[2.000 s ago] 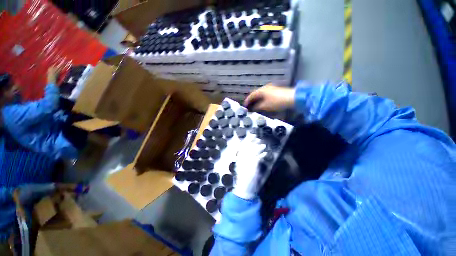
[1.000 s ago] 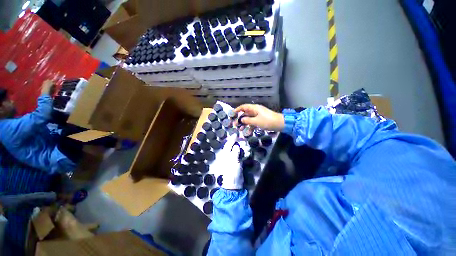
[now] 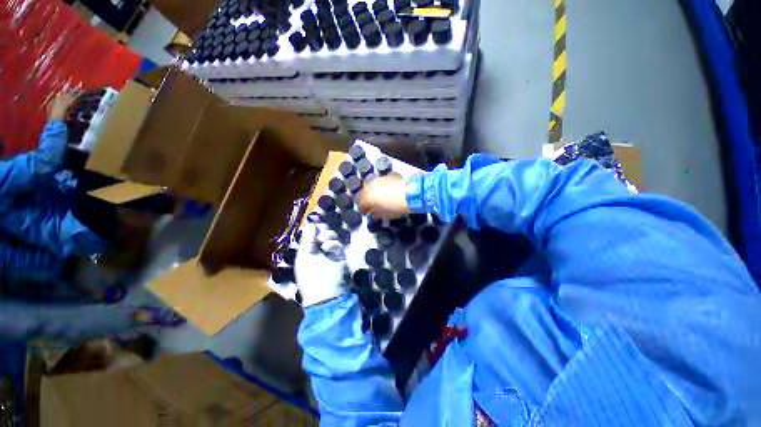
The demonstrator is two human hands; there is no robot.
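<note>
A white foam tray (image 3: 402,335) lies tilted in front of me, with rows of short black cylindrical parts (image 3: 393,300) standing in it. My left hand (image 3: 321,263), in a white glove, is over the left part of the tray among the parts. Its fingertips are too blurred to tell whether they grip one. My right hand (image 3: 384,196) looks bare and is over the upper middle of the tray. Its fingers are blurred and partly hidden, so I cannot tell whether it holds a part.
An open carton (image 3: 229,200) with shiny film stands left of the tray. Stacked foam trays (image 3: 375,62) stand behind, a yellow stick (image 3: 431,12) on top. A crumpled foil bag (image 3: 594,150) lies right. Another person's blue sleeve (image 3: 37,158) shows left. A brown carton (image 3: 142,396) is lower left.
My left hand has moved left over the tray. My right hand has moved from the tray's upper edge inward over the parts, to the left. The view has shifted slightly.
</note>
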